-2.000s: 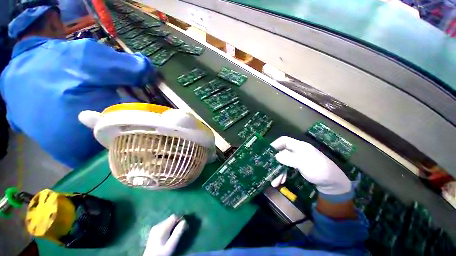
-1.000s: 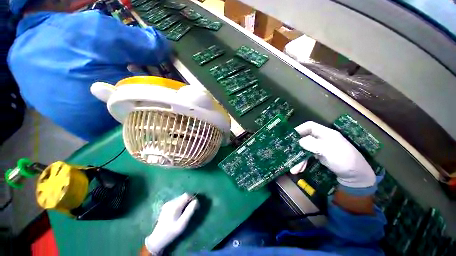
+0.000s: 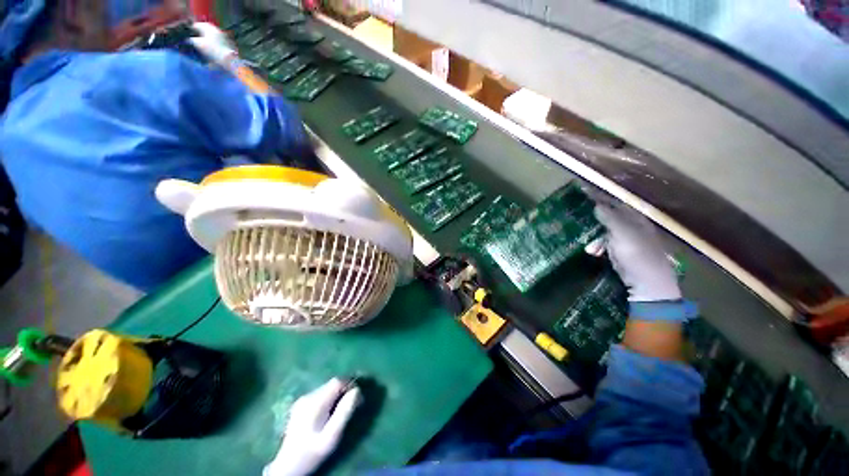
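My right hand (image 3: 640, 251), in a white glove, grips the right end of a green circuit board (image 3: 545, 237). The board is tilted over the dark conveyor belt (image 3: 517, 172) and overlaps another board there; whether it touches cannot be told. My left hand (image 3: 315, 426), in a white glove, is low over the green bench mat (image 3: 410, 372). A thin dark strand or tip (image 3: 351, 382) shows between its thumb and finger; too small to name surely.
A white fan (image 3: 303, 251) stands left of centre. A yellow-topped unit (image 3: 104, 376) and green spool (image 3: 33, 351) are at left. The iron stand with sponge (image 3: 484, 321) and yellow handle (image 3: 551, 347) lie along the conveyor edge. Person in blue (image 3: 140, 158) works at upper left.
My right hand has moved the board from above the bench edge up and right over the conveyor, uncovering the iron stand. My left hand has stayed over the mat. The other person's gloved hand now shows.
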